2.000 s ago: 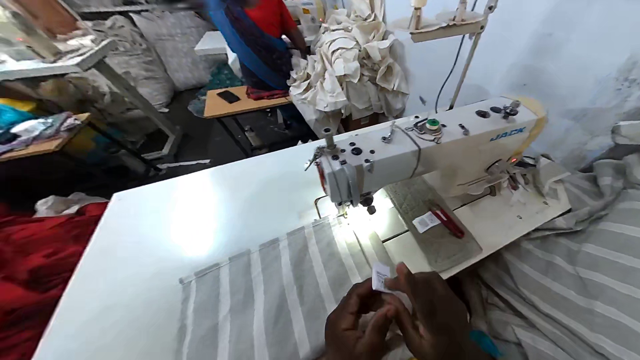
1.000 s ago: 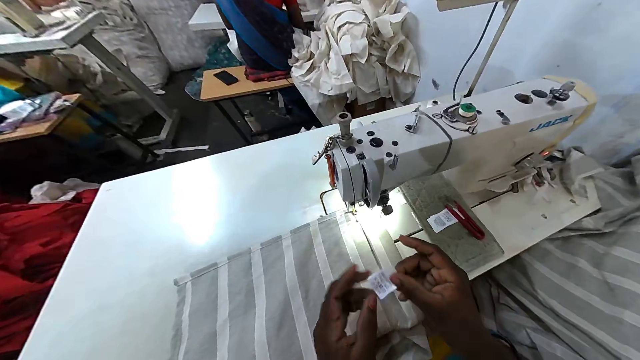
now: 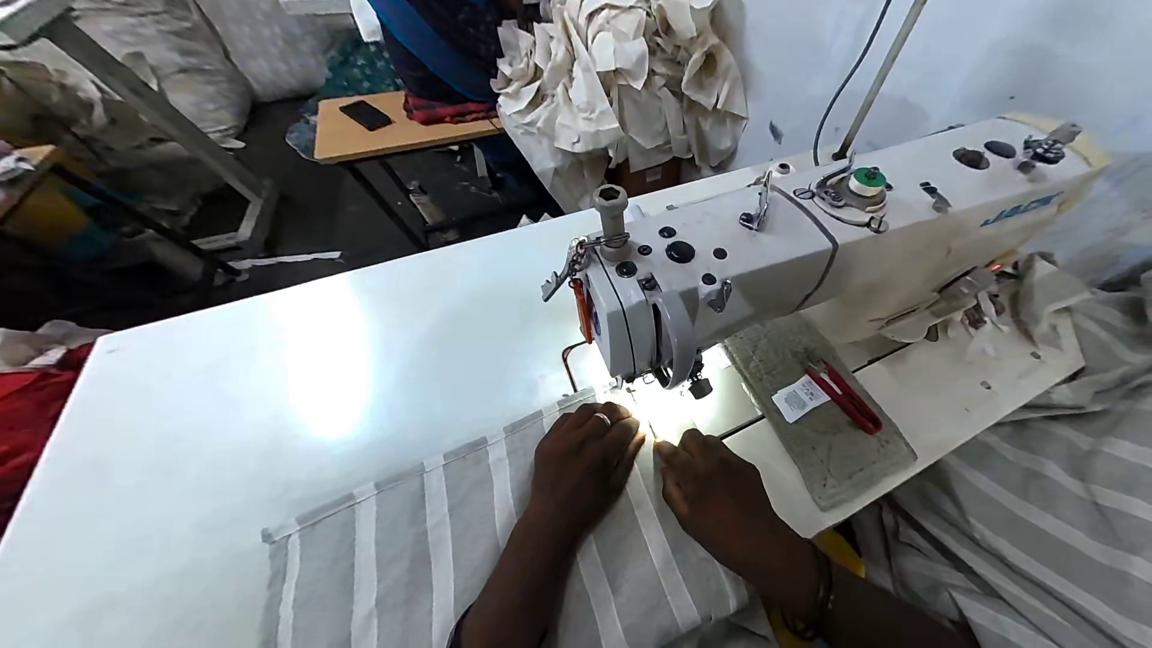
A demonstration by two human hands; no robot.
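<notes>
A grey and white striped fabric [image 3: 405,531] lies on the white sewing table, its hemmed edge running up to the lit needle area of a Jack industrial sewing machine [image 3: 756,243]. My left hand [image 3: 585,459] presses on the fabric just in front of the presser foot, fingers bent. Close on its right, my right hand [image 3: 715,490] has its fingertips together at the fabric by the needle; what they pinch is hidden in glare. A white printed label [image 3: 799,399] and red thread snips [image 3: 846,398] lie on a grey pad right of the needle.
More striped fabric [image 3: 1035,504] is heaped at the right. Behind the table stand a small wooden table [image 3: 405,135] with a phone [image 3: 365,114] and a pile of cream cloth [image 3: 621,81]. A person's clothed lower body shows there. Red cloth [image 3: 36,405] lies far left.
Both hands have moved from above the fabric up to the needle area. The small white label they held one second ago no longer shows between the fingers.
</notes>
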